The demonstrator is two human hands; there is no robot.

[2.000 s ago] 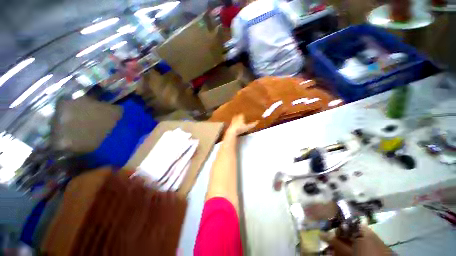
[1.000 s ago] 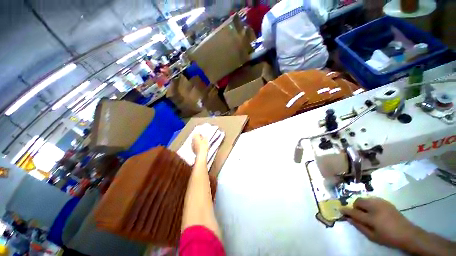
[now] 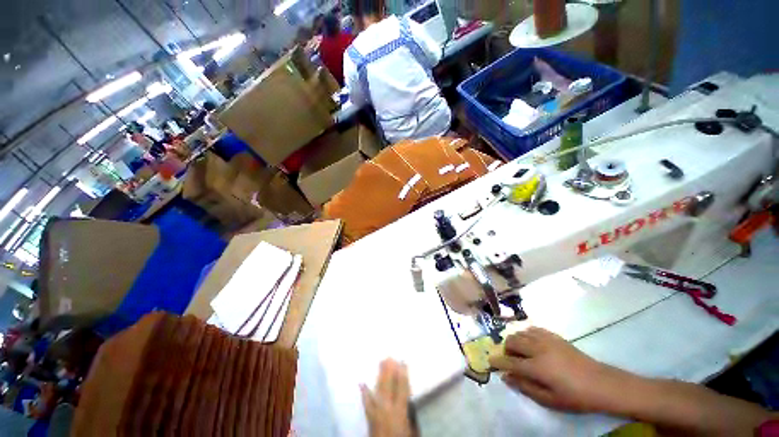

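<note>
The white sewing machine (image 3: 598,239) with red lettering stands on the right. Its presser foot (image 3: 494,326) is above a yellow and metal plate area (image 3: 483,354). My right hand (image 3: 547,369) rests just right of the plate, fingers bent and fingertips at its edge; whether they pinch anything is hidden. My left hand (image 3: 390,399) is low in the middle, blurred and cut off by the bottom edge. A pale, blurred flat shape with a greyish edge (image 3: 437,386) lies between the hands; I cannot tell whether my left hand holds it. White-faced pieces (image 3: 254,288) lie left.
A brown panel stack (image 3: 201,380) stands at lower left beside the cardboard sheet (image 3: 316,266). Large tan pieces (image 3: 376,192) lie behind the table. Red-handled snips (image 3: 683,283) and an orange-handled tool (image 3: 753,229) are right. A blue crate (image 3: 547,132) and a person (image 3: 397,77) are behind.
My left hand has moved from the white-faced pile to the table left of the needle area. My right hand stays by the plate. The view has shifted, showing more of the machine.
</note>
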